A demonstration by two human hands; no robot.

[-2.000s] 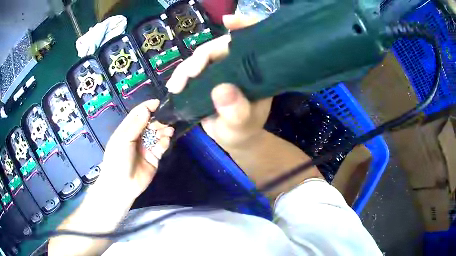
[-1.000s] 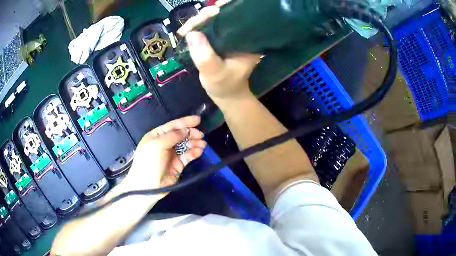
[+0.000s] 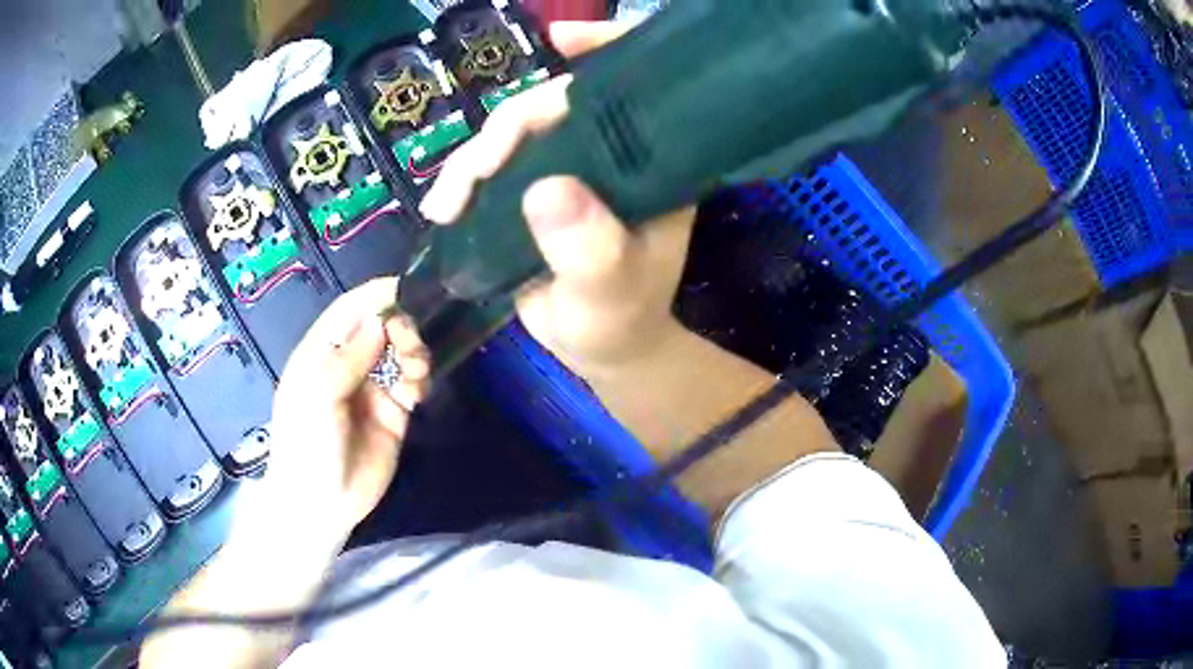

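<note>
My right hand is closed around the large dark-green electric screwdriver, its front end pointing down-left. My left hand is cupped below that front end, holding loose silver screws in its fingers. The driver's tip is close to my left thumb and fingertips; I cannot tell if they touch. Several black housings lie open side by side along the bench, with star-like metal pieces, green circuit boards and red lead wires. My hands and the tool hide parts of the right-hand housings.
A black power cord crosses my right forearm and runs past my left wrist. A blue crate with glossy black parts stands below the bench at right. Another blue crate and cardboard lie beyond. A white cloth lies behind the row.
The screwdriver has moved from over the far-right housings down-left to my left hand. My left hand has moved left with the screws. The view has shifted slightly.
</note>
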